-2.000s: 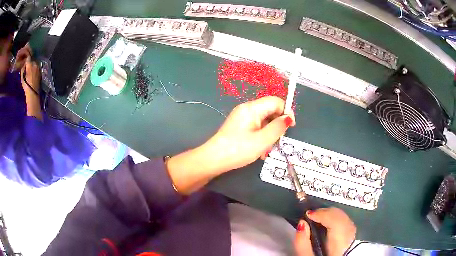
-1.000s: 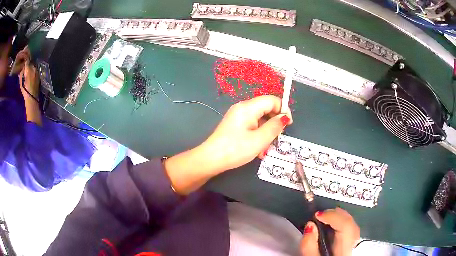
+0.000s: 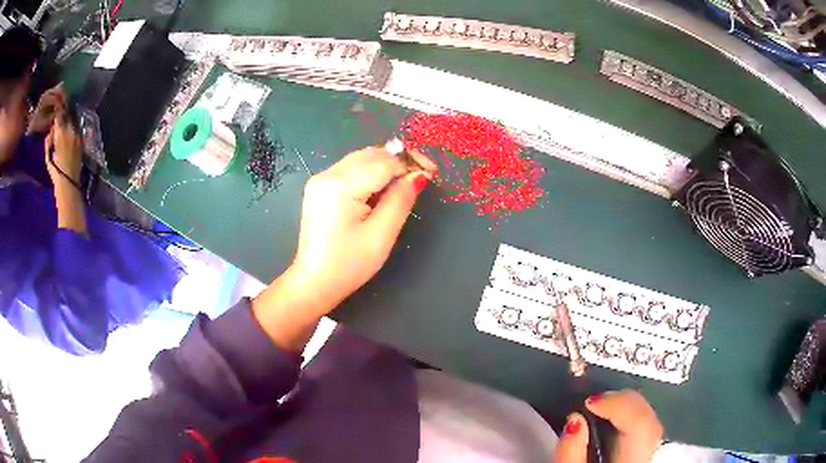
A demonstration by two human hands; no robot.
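Note:
Two strip circuit boards [image 3: 593, 316] lie side by side on the green mat. My right hand [image 3: 620, 427] holds the soldering iron [image 3: 573, 348] by its dark handle, cut off by the bottom edge; its barrel and tip are over the boards. My left hand [image 3: 358, 203] is at the left edge of the pile of red wire pieces [image 3: 480, 154], fingers closed on the tweezers [image 3: 398, 147], whose light end shows foreshortened above the fingers. The tweezer tips are not clear.
A white rail [image 3: 543, 122] runs behind the red pile, with a stack of strip boards [image 3: 308, 61] at its left. Solder spool [image 3: 204, 142] and black pieces [image 3: 264, 158] lie left. Fume fan [image 3: 743, 203] stands right. A person in blue [image 3: 81, 271] works at far left.
My left hand has moved left from the boards to the red pile, and the tweezers have tilted from upright. The iron has shifted slightly right and down, still over the boards.

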